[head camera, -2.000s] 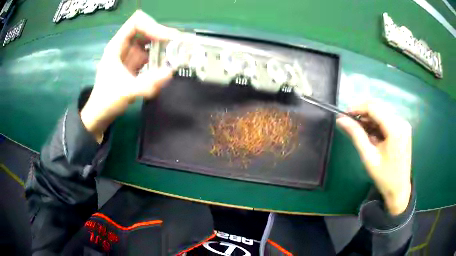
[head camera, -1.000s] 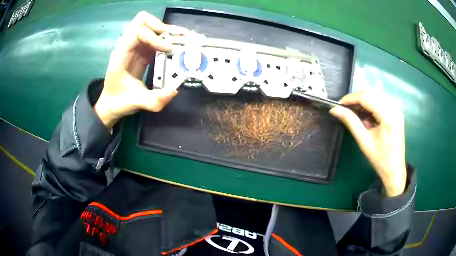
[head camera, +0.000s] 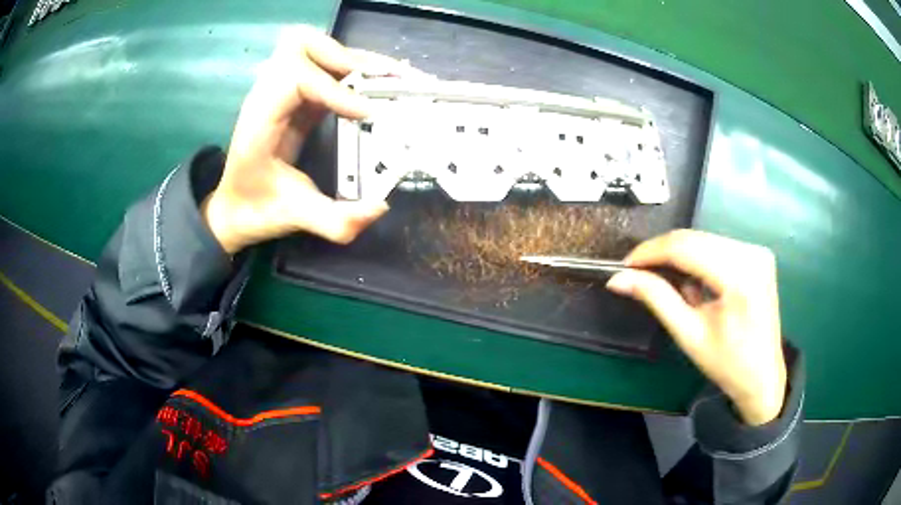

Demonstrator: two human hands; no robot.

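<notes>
My left hand point(head camera: 291, 148) grips the left end of the silver-white plate assembly point(head camera: 504, 143), thumb at the lower edge and fingers at the upper. The plate is held over the black parts tray point(head camera: 341, 258), its scalloped edge towards me, with dark contact slots in the notches. No blue discs show on it. My right hand point(head camera: 706, 306) holds the bright tweezers point(head camera: 578, 263) like a pen. Their tips point left over the heap of copper pins point(head camera: 494, 237) below the plate. Whether the tips hold a pin cannot be told.
The tray lies on a glossy green bench point(head camera: 128, 148). Another plate assembly point(head camera: 882, 123) is cut off at the right edge, and a further one point(head camera: 47, 10) lies at the top left. The bench's near edge point(head camera: 395, 367) curves in front of my body.
The tweezers have moved from the plate's right slot down and left to the copper pins. The plate has shifted right and slightly down in view; its blue discs no longer show.
</notes>
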